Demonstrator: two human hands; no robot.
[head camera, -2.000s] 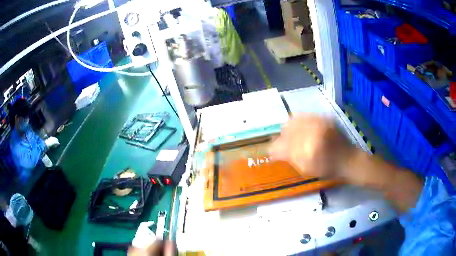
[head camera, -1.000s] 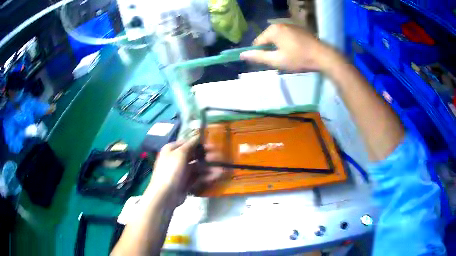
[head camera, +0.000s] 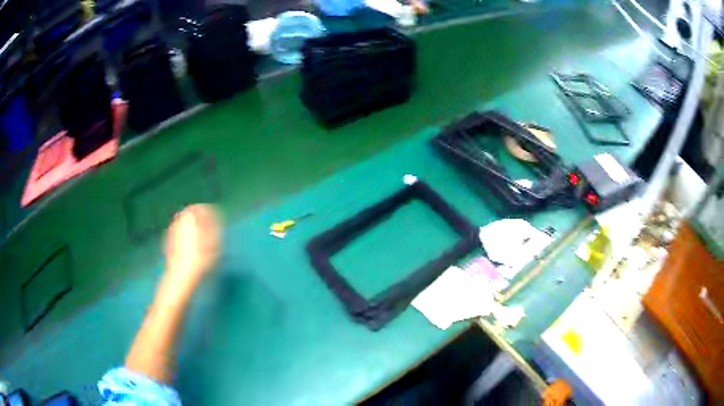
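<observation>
My left hand (head camera: 193, 238) reaches over the green bench at left, blurred, with its fingers at the lower right edge of a thin black bezel frame (head camera: 131, 214). That frame is faint and motion-blurred; the hand appears to hold it, but the fingertips are unclear. Another thin bezel frame (head camera: 32, 278) lies on the bench at far left. A thicker black stack of bezel frames (head camera: 336, 296) lies mid-bench, around bare green surface. My right hand is not identifiable in view. The orange fixture base (head camera: 689, 305) is cut off at the right edge.
A small yellow tool (head camera: 283, 227) lies left of the stack. White papers (head camera: 454, 296) lie beside it. Tangled black frames (head camera: 486, 178) and a controller box (head camera: 610, 179) with red lights are at right. A dark stack (head camera: 357, 75) and pink sheet (head camera: 75, 162) are at the back.
The view has swung left from the machine to the bench. My left hand has moved from the fixture to the left bench, apparently with the thin frame. My right hand has left the view.
</observation>
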